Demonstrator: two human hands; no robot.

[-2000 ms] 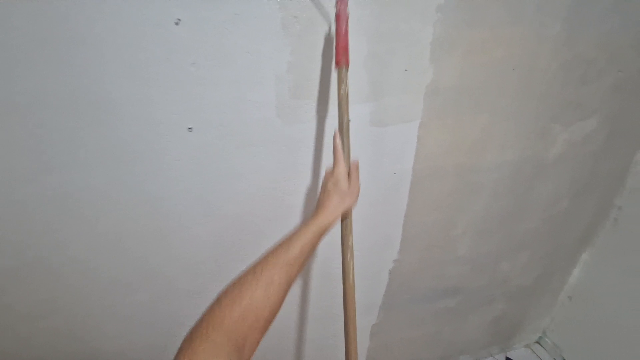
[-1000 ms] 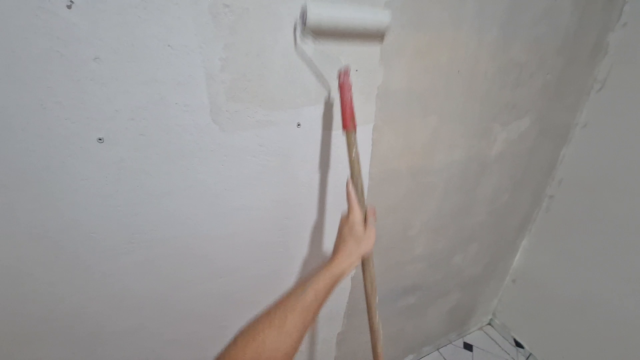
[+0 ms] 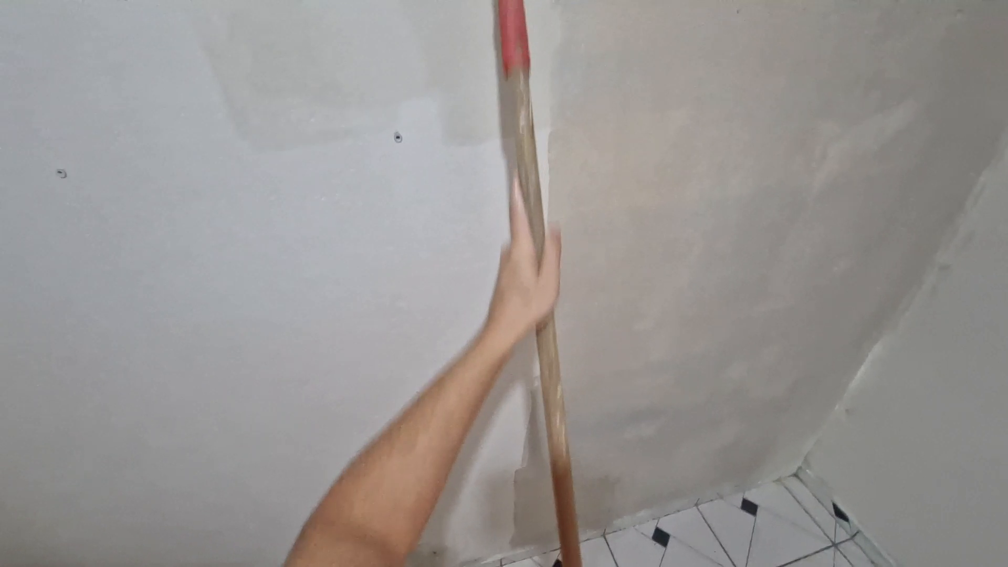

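Note:
My left hand [image 3: 526, 279] is wrapped around a long wooden extension pole [image 3: 557, 402], with one finger stretched up along its left side. The forearm comes in from the bottom, left of the pole. At the pole's upper end is the red handle [image 3: 514, 35] of a paint roller, cut off by the top edge; the roller head is out of view. Behind the pole, the wall is whitish on the left [image 3: 236, 315] and unevenly beige-grey on the right [image 3: 709, 276]. My right hand is not in view.
Two small screw or fixing spots [image 3: 398, 137] dot the pale part of the wall. A second wall [image 3: 937, 417] meets it at a corner on the right. White floor tiles with small black diamonds [image 3: 750, 506] lie at the lower right.
The white roller head, seen against the wall a second ago, has moved out past the top of the view. My left hand has kept its hold on the pole. The view has shifted.

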